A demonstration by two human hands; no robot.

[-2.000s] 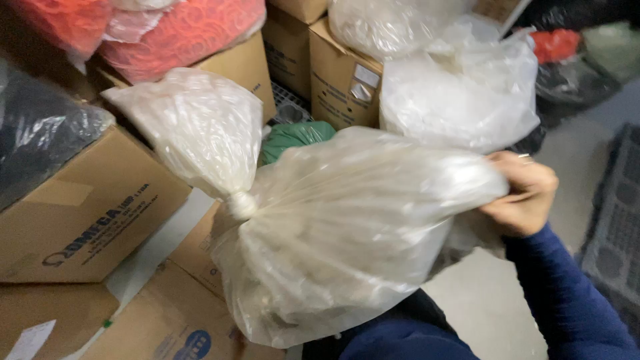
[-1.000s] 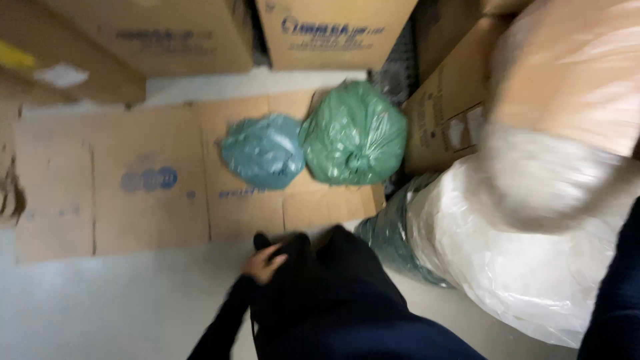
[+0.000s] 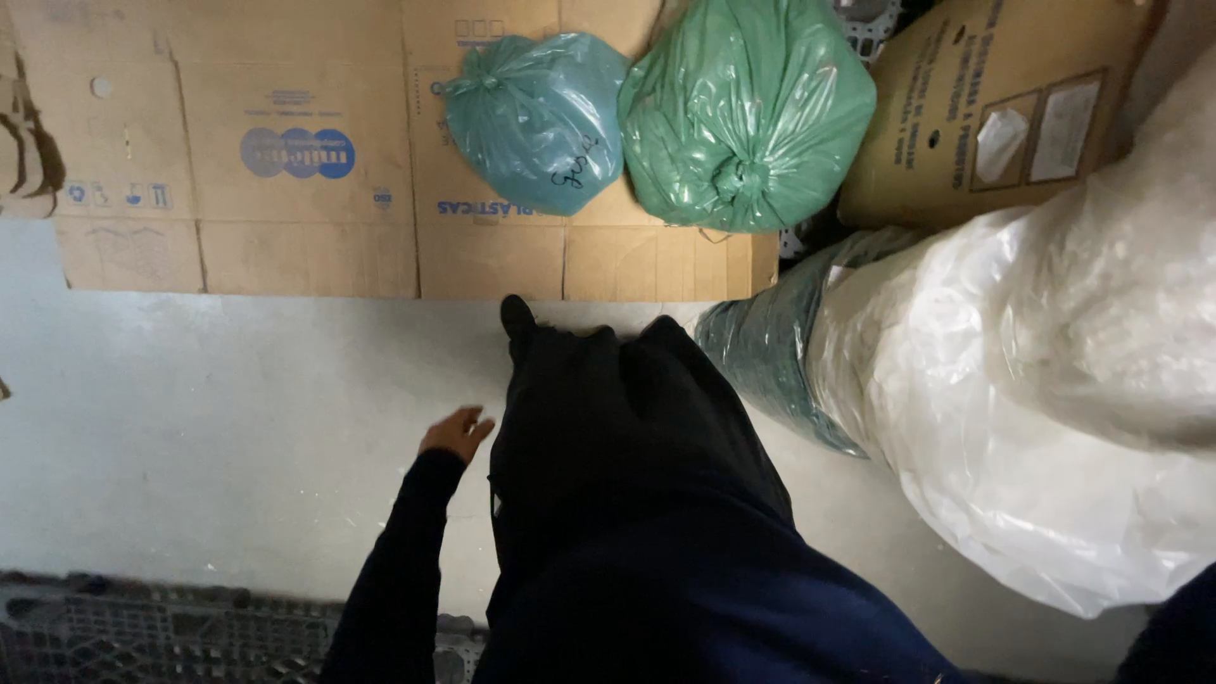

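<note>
My left hand [image 3: 458, 433] hangs beside my dark trousers, its fingers a little apart and holding nothing. My right hand is out of sight; only a dark sleeve [image 3: 1173, 627] shows at the lower right edge. Close to that sleeve, large clear plastic bags [image 3: 1026, 494] with pale contents fill the right side. Beyond my feet a tied blue-green plastic bag [image 3: 541, 123] with handwriting on it rests on flattened cardboard [image 3: 304, 228]. Against its right side is a larger knotted green plastic bag [image 3: 750, 114].
A printed cardboard box [image 3: 988, 114] stands at the upper right. Below it a dark green wrapped bag [image 3: 774, 351] leans by the clear bags. Black plastic pallets [image 3: 142, 627] lie along the lower left. Grey floor [image 3: 237, 399] runs between the pallets and the cardboard.
Two seconds ago a hand gripped a tied clear plastic bag; that hand is now out of view. The view has swung down to the floor. My left hand has stayed near my leg since one second ago.
</note>
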